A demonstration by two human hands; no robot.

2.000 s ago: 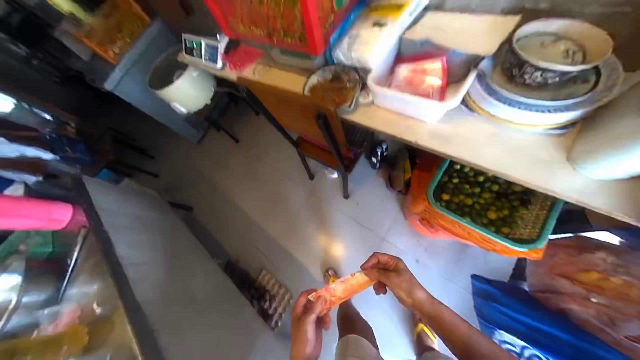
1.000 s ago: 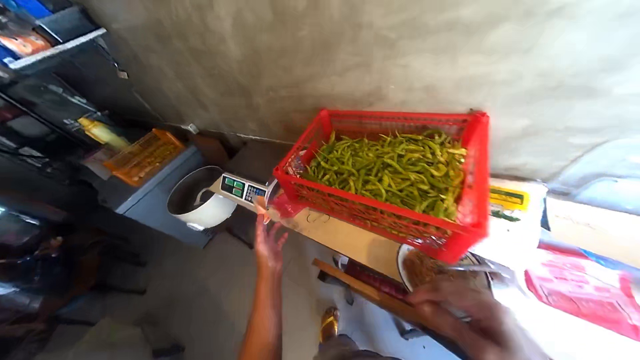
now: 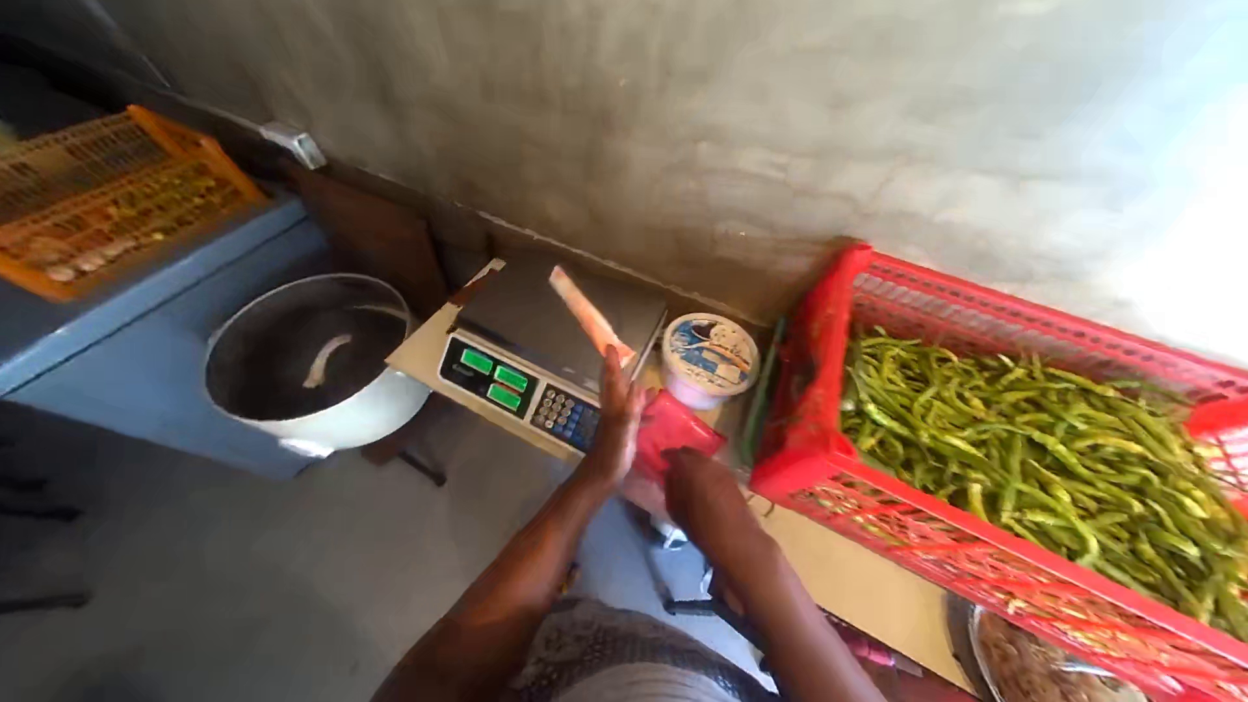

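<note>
My left hand is at the front right corner of a digital scale with lit green displays. A long, narrow orange-and-white packet extends from its fingers over the scale's dark plate. Close beside it, my right hand has its fingers closed on a red plastic bag; the fingertips are partly hidden. Just behind the bag stands a round lidded tub. Right of the tub, a red plastic crate holds many long green chili peppers.
A large white-sided pot with a pale curved piece inside stands left of the scale. Farther left, an orange crate rests on a blue-grey table. A bowl of brown food sits at the lower right. A bare wall runs behind.
The view has swung to the scale and crate. Two seconds ago both hands held the orange packet; now only my left hand has it, and my right hand is on the red bag.
</note>
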